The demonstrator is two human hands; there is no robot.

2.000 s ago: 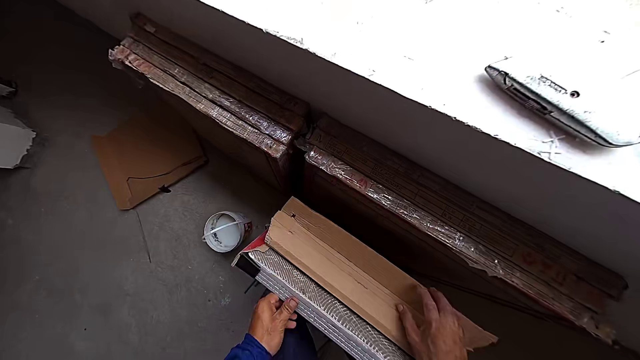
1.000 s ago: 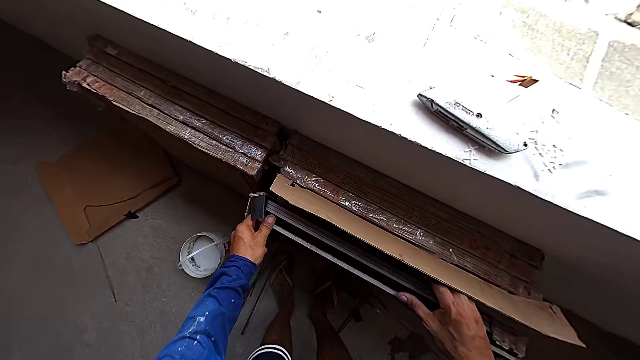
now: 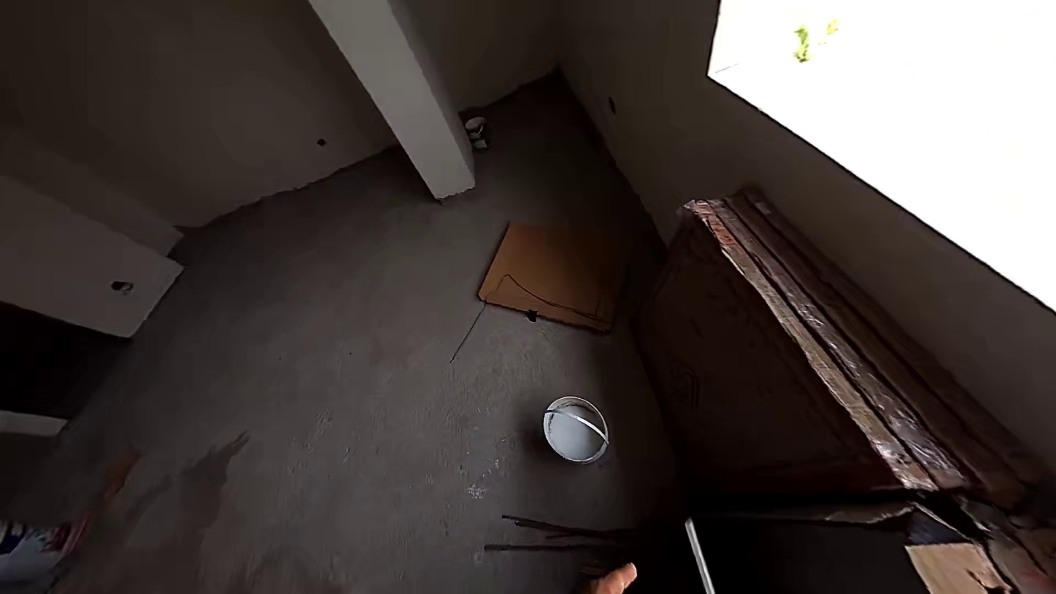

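At the bottom edge, part of my left hand (image 3: 612, 579) shows, with only a finger or so in view; its grip is hidden. Just right of it stands a dark panel (image 3: 808, 557) with a thin pale edge strip (image 3: 700, 554). My right hand is out of view. Torn brown cardboard (image 3: 957, 568) lies over the panel's right part. Beyond it, large flat packages in brown cardboard and clear film (image 3: 825, 363) lean on the wall beneath the window opening. Left of them, a round white bucket (image 3: 575, 437) with a pale bar across its mouth stands on the floor.
A flat cardboard piece (image 3: 549, 276) lies on the concrete floor (image 3: 330, 371) near the wall. Thin dark rods (image 3: 561, 536) lie close to my left hand. A pale column (image 3: 412, 107) rises farther back. A blurred container (image 3: 37, 549) is at the lower left.
The view has swung far to the left. Two seconds ago both hands were at the long cardboard-covered bundle; one second ago they held its two ends. Now the right hand is out of view.
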